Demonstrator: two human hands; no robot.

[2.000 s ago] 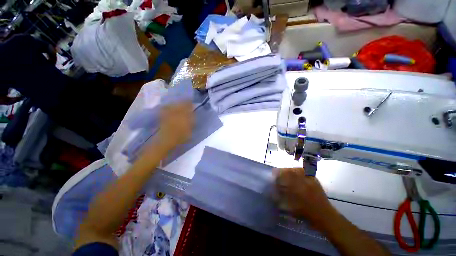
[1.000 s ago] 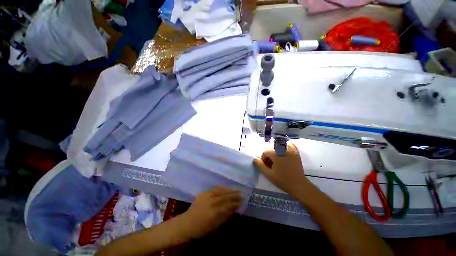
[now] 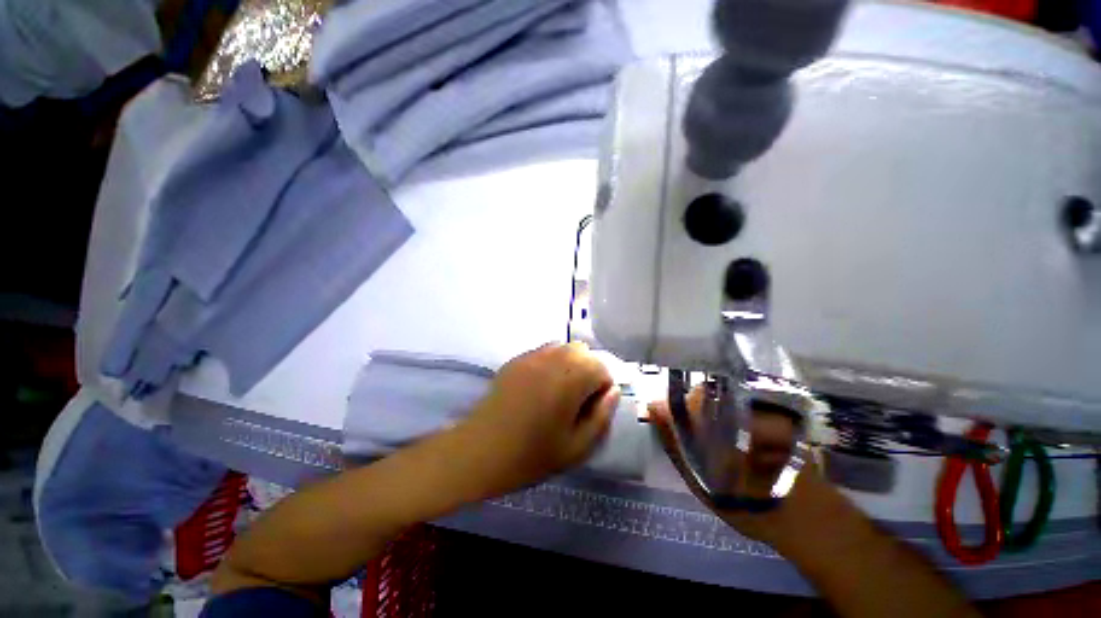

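Note:
A light blue-grey cut piece [image 3: 417, 404] lies on the white machine table, its right part under my left hand. My left hand [image 3: 549, 404] is curled on the piece just left of the needle area, fingers pinching its edge. My right hand [image 3: 737, 453] is at the needle area, partly hidden behind the shiny metal part below the machine head [image 3: 869, 229]; what its fingers hold is not clear. Loose cut pieces [image 3: 260, 229] lie overlapping at the table's left. A stack of folded pieces [image 3: 483, 85] sits behind, left of the head.
Snips with red and green handles [image 3: 970, 495] lie right of my right hand. A ruler-marked edge [image 3: 604, 513] runs along the table front. A red crate [image 3: 398, 573] and a blue-and-white rounded sack [image 3: 103, 495] are below the table's left side.
The view has moved closer to the machine head. My left hand has moved right along the piece to near the needle area. The piece's right part is now at the needle area, largely covered by my hands.

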